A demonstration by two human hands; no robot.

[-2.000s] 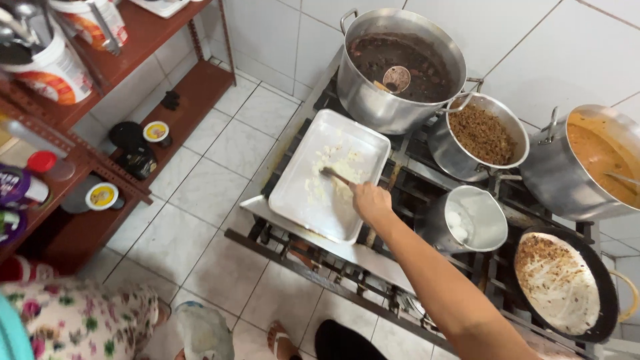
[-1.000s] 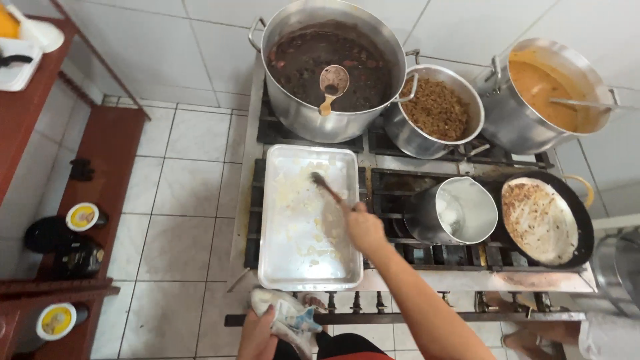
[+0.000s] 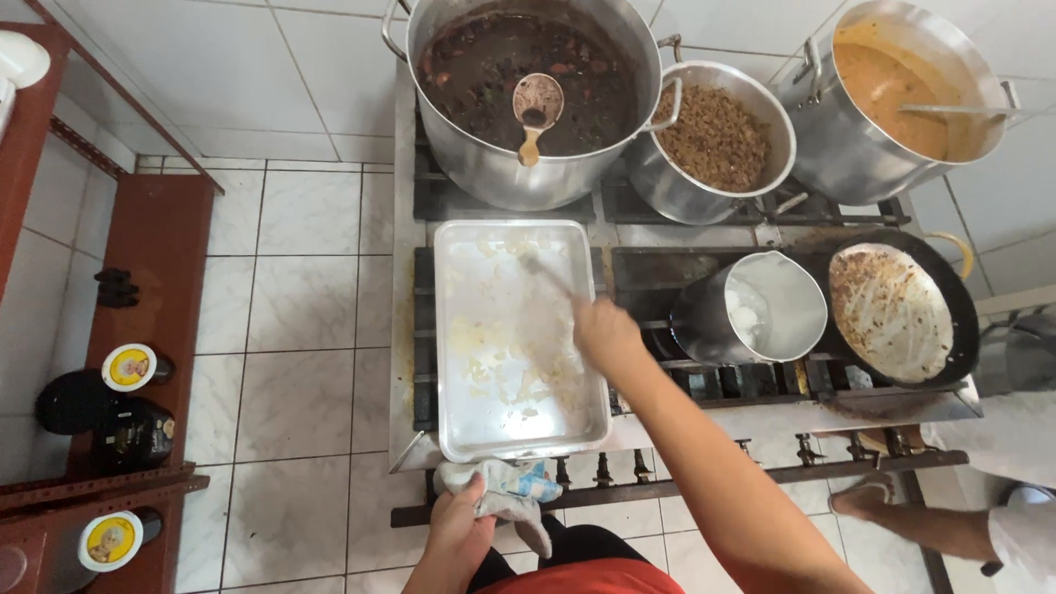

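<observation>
A rectangular aluminum baking pan (image 3: 520, 404) sits on the left burners, with pale, chopped bits spread over its bottom. My right hand (image 3: 609, 332) is closed around the handle of a utensil (image 3: 549, 272), whose blurred tip is over the upper part of the pan. At the pan's near edge, my left hand (image 3: 458, 520) grips a bunched cloth (image 3: 495, 487) that touches the rim. Right of the pan stands a small pot (image 3: 780, 309) with cloudy liquid and something white inside.
Along the back of the stove (image 3: 784, 404) stand a large pot of dark stew (image 3: 528, 177), a pot of brown crumbly food (image 3: 709, 144) and a pot of orange sauce (image 3: 850, 157). A frying pan (image 3: 891, 313) is far right. Red shelving (image 3: 157, 239) stands left; another person's leg (image 3: 932, 511) shows lower right.
My left hand and the cloth have come up to the pan's near edge. The utensil in my right hand has shifted over the pan. The view has swung round since the oldest frame.
</observation>
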